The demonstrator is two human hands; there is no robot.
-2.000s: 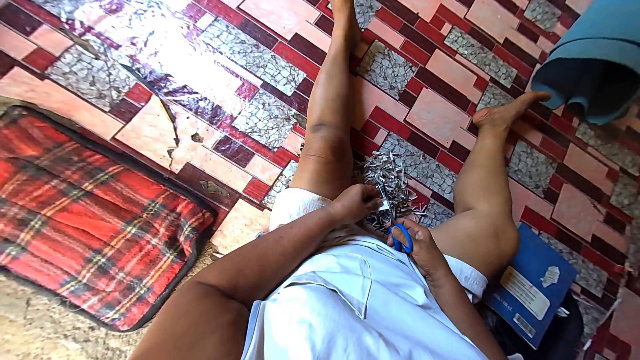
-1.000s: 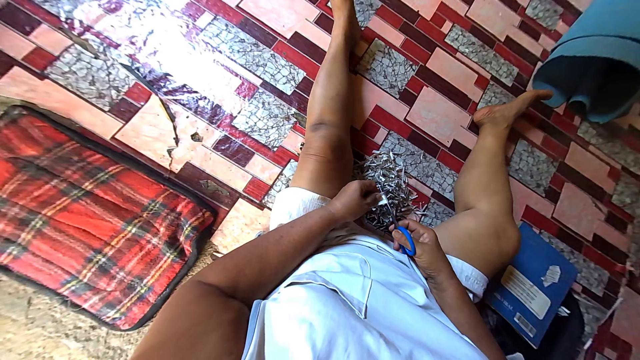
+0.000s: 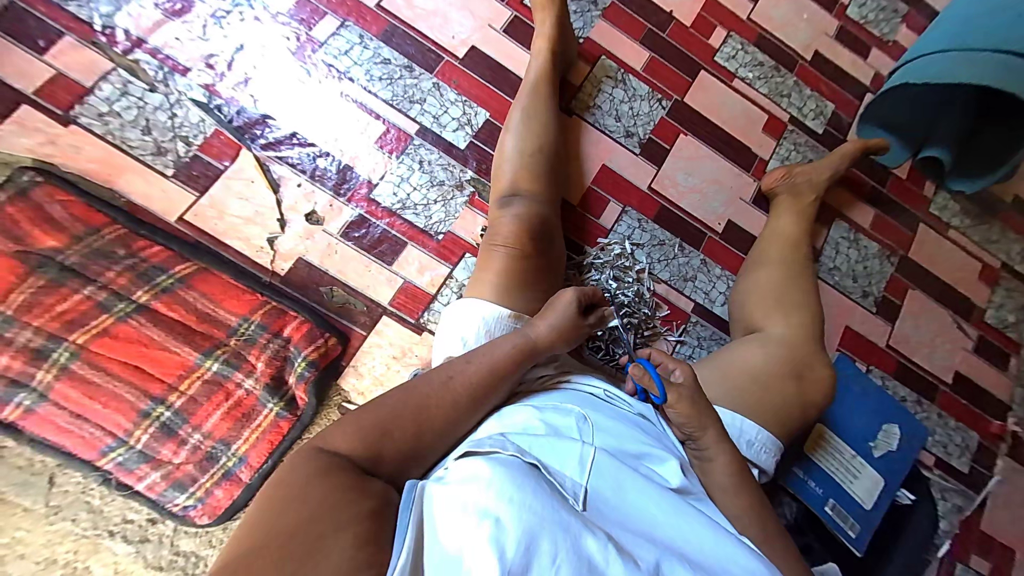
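Note:
Blue-handled scissors (image 3: 650, 381) are in my right hand (image 3: 676, 392), with fingers in the handle loops and the blades pointing up and to the left, toward my left hand. My left hand (image 3: 570, 318) is closed beside the blades, fingers pinched on a small pale piece, perhaps paper; its exact shape is too small to tell. Just beyond both hands, a heap of thin cut strips (image 3: 620, 276), whitish and grey, lies on the patterned floor between my legs.
A red plaid mat (image 3: 152, 344) with a dark border lies at the left. At the right, a blue notebook (image 3: 860, 452) rests on something black near my thigh. A rolled blue-grey sheet (image 3: 944, 88) is by my foot at the upper right. The floor covering (image 3: 704, 184) is torn in places.

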